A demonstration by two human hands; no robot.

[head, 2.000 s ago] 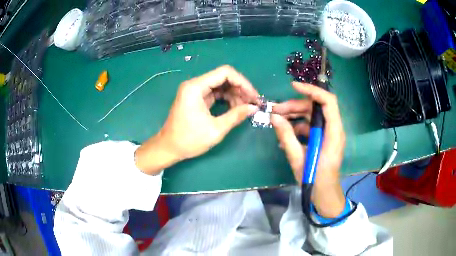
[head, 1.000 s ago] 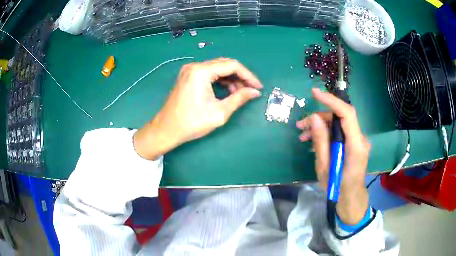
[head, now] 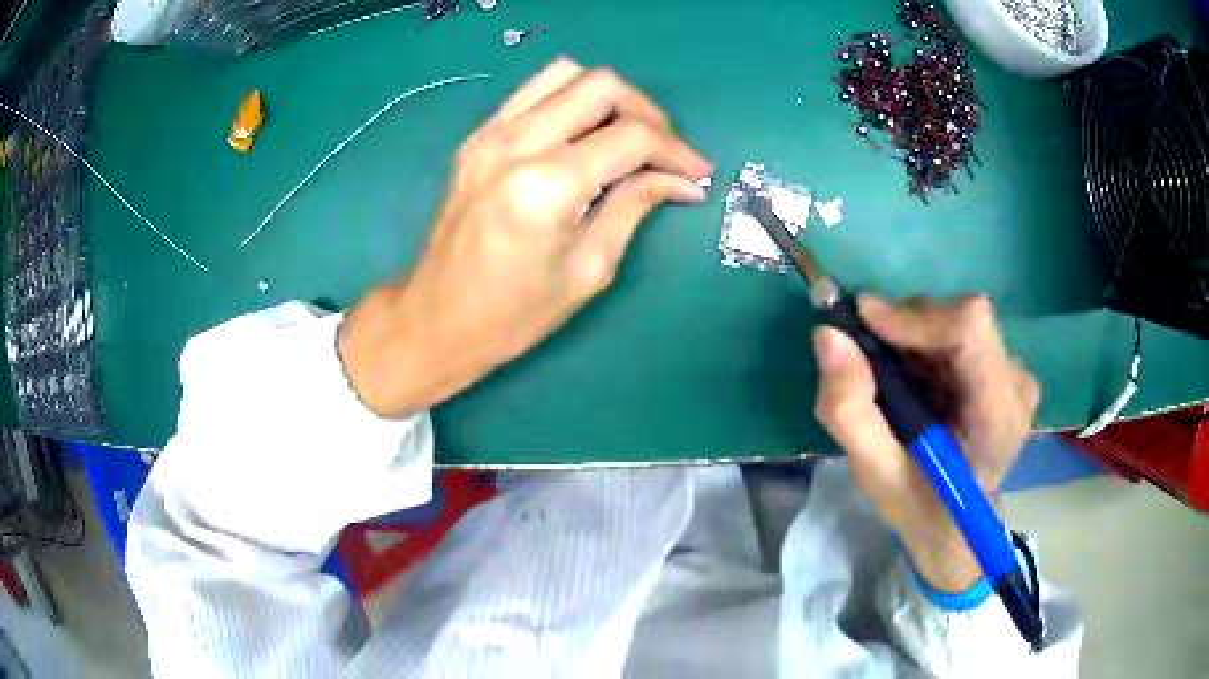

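Observation:
A small square circuit board (head: 760, 236), silvery white in the glare, lies flat on the green mat. My right hand (head: 928, 411) holds the blue and black soldering iron (head: 948, 480) like a pen, its metal tip over the board's upper part. Contact cannot be told for sure. My left hand (head: 530, 239) is just left of the board with thumb and index fingertips nearly together. A tiny pale spot shows at the fingertips; part or fingernail, I cannot tell. A tiny silver part (head: 830, 211) lies right of the board.
Dark red components (head: 915, 100) lie piled behind, near a white bowl (head: 1041, 33) of silver parts. A black fan (head: 1151, 179) stands right. Pale wires (head: 347, 143), an orange lump (head: 247, 122) and blister trays (head: 51, 265) are left. More trays (head: 265, 16) are at the back.
The board was first between both hands' fingertips, then on the mat. The iron has swung from upright to tilted over the board. The view has shifted, and both hands stay close by.

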